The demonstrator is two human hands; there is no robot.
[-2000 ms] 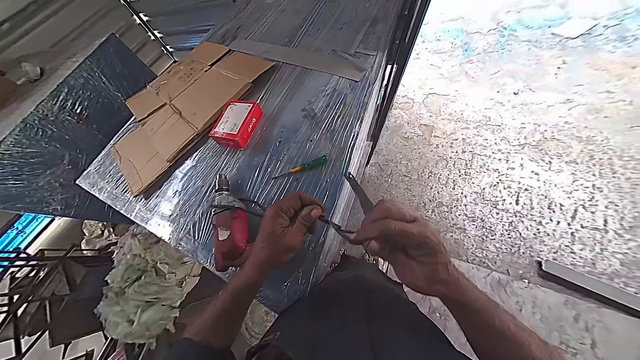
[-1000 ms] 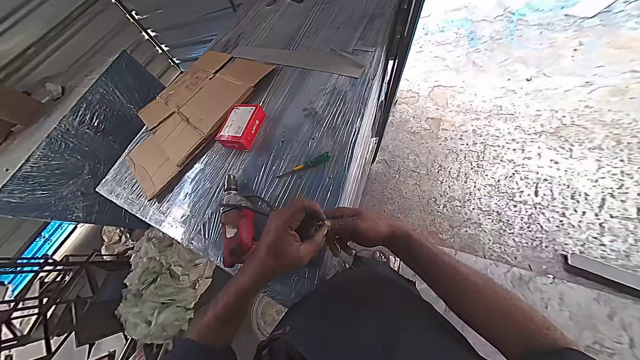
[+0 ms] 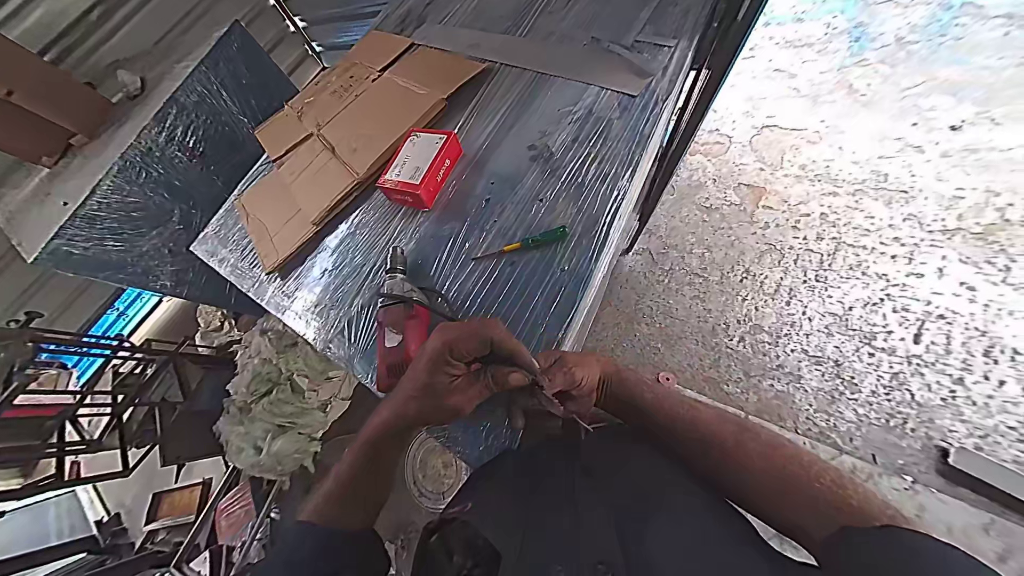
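Observation:
My left hand (image 3: 476,372) and my right hand (image 3: 572,384) meet close to my body, past the near edge of the plastic-wrapped table (image 3: 512,160). Between their fingertips is a small thin dark piece, too blurred to name; a thin light strand sticks out below my right hand. A red and grey power drill (image 3: 400,336) lies on the wrap just left of my left hand, its chuck pointing away and its cable beside it. Farther off lies a screwdriver with a green handle (image 3: 548,237). Beyond it, a red box (image 3: 422,168) with a white label rests near the cardboard.
Flattened cardboard (image 3: 344,136) covers the table's left part. A flat grey strip (image 3: 536,58) lies across the far part. Crumpled pale sheeting (image 3: 276,400) and dark metal frames (image 3: 104,400) stand at lower left. A round lid (image 3: 434,470) is near my left forearm. Speckled floor (image 3: 800,280) lies to the right.
Two seconds ago my hands were apart with a dark thin item between them and a flat blade-like piece rising from my right hand; now they are together and that piece no longer shows.

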